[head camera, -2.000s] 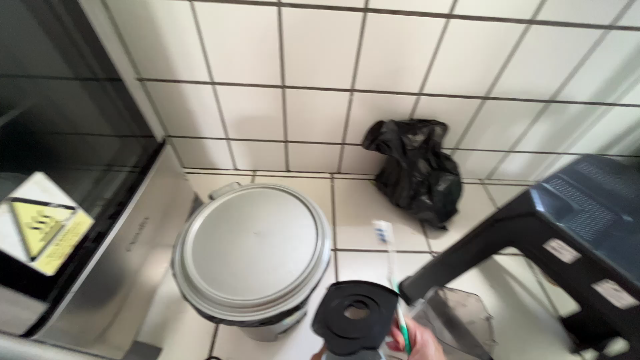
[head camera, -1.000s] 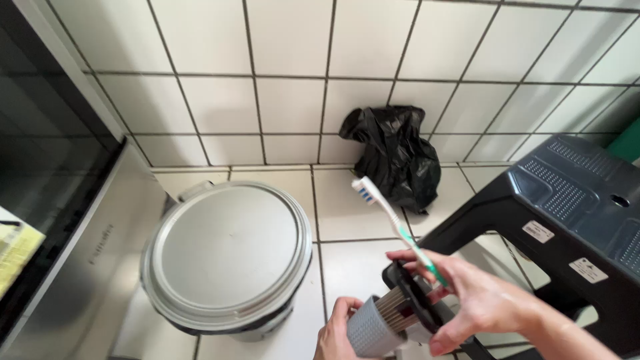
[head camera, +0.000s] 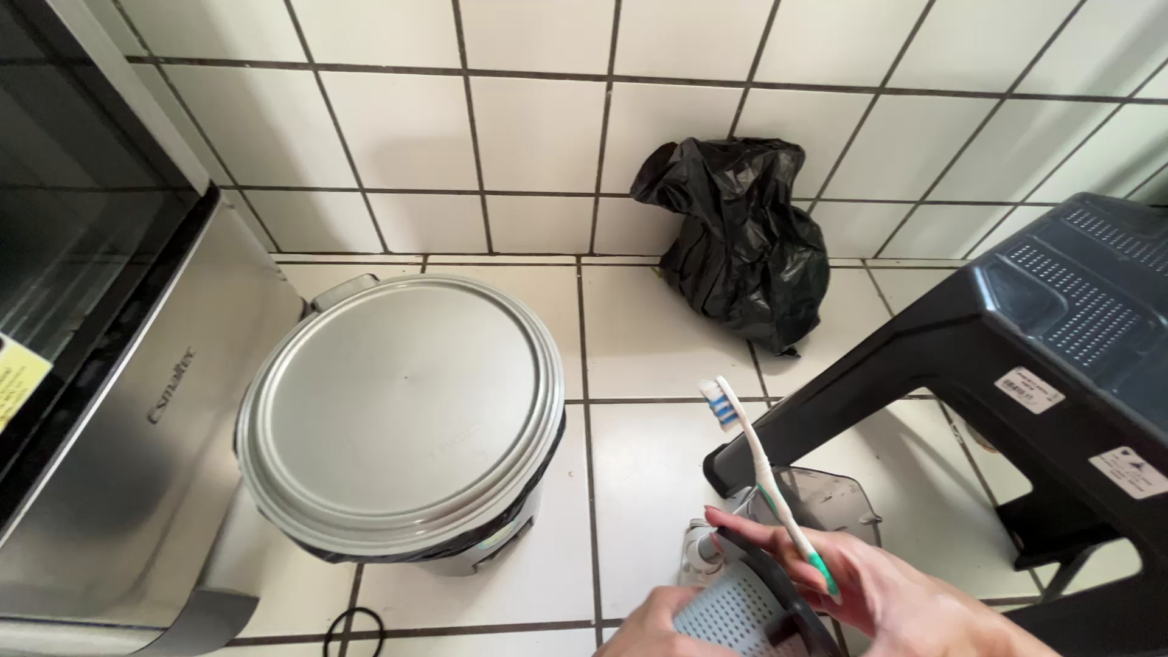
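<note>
At the bottom of the view, my left hand (head camera: 659, 630) grips a grey perforated plastic part (head camera: 735, 613). My right hand (head camera: 844, 570) holds the black rim piece (head camera: 776, 575) against that grey part, and also a white and green toothbrush (head camera: 766, 484) with blue and white bristles pointing up and left. A clear container (head camera: 826, 502) stands on the floor behind my right hand, partly hidden by it. Beside my fingers a small clear bottle or jar (head camera: 698, 557) shows in part.
A lidded grey bin (head camera: 411, 401) stands on the tiled floor, left of my hands. A black plastic bag (head camera: 744, 242) lies against the wall. On the right is a dark plastic stool (head camera: 1077, 301); on the left, a steel and glass oven (head camera: 155, 411). A black elastic-like loop (head camera: 356, 613) lies near the bin.
The grey part has turned in my hands, so its perforated surface now shows. The toothbrush stays in my right hand, now more upright.
</note>
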